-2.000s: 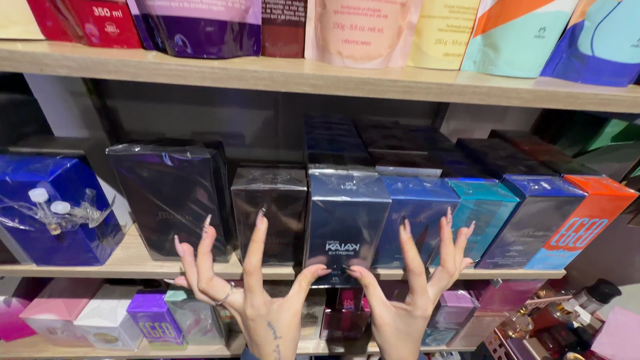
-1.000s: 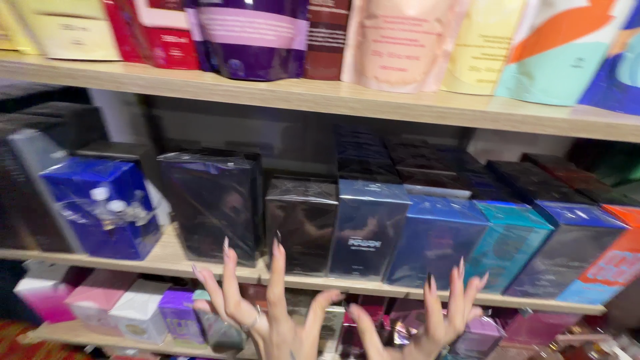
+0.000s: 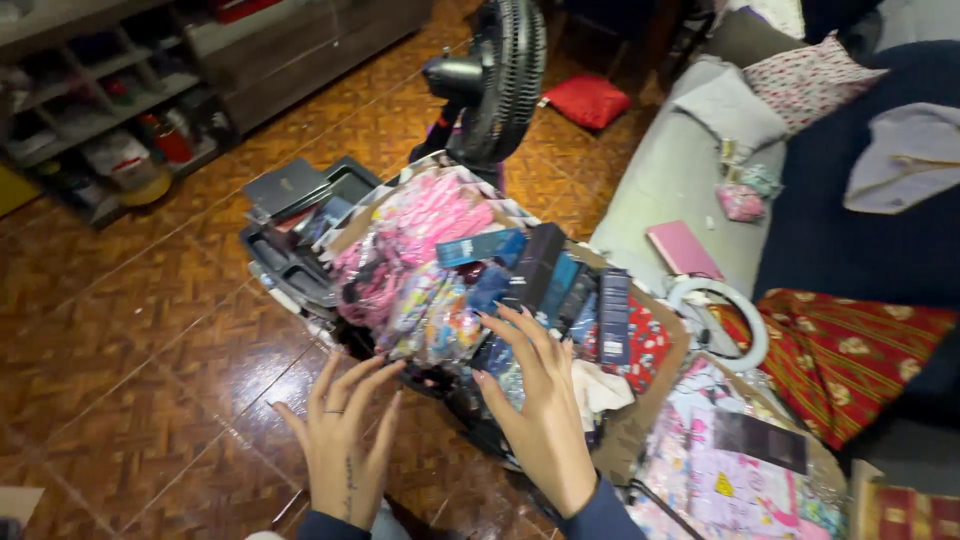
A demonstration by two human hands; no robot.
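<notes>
My left hand (image 3: 349, 435) is empty, palm down with fingers spread, over the tiled floor just short of the packed goods. My right hand (image 3: 536, 405), also empty and spread, hovers at the near edge of the pile; whether its fingertips touch anything cannot be told. Beyond the hands lie pink plastic-wrapped goods (image 3: 431, 217), a clear bag of multicoloured items (image 3: 431, 307), a dark box (image 3: 535, 266), a light-blue box (image 3: 480, 247) and a navy box (image 3: 613, 319). Red patterned fabric (image 3: 646, 341) and a white cloth (image 3: 600, 390) lie to their right.
A black fan (image 3: 499, 82) stands behind the pile, near a red cushion (image 3: 589, 101). Shelving (image 3: 112, 105) is at upper left. A sofa (image 3: 652, 172) on the right bears pillows, a pink notebook (image 3: 684, 250) and a ring light (image 3: 754, 322). Wrapped pink clothing (image 3: 739, 480) lies at lower right.
The view has switched from store shelves of boxed products to a room with a tiled floor. Both hands were raised before the shelf boxes; now they are spread over the floor and pile.
</notes>
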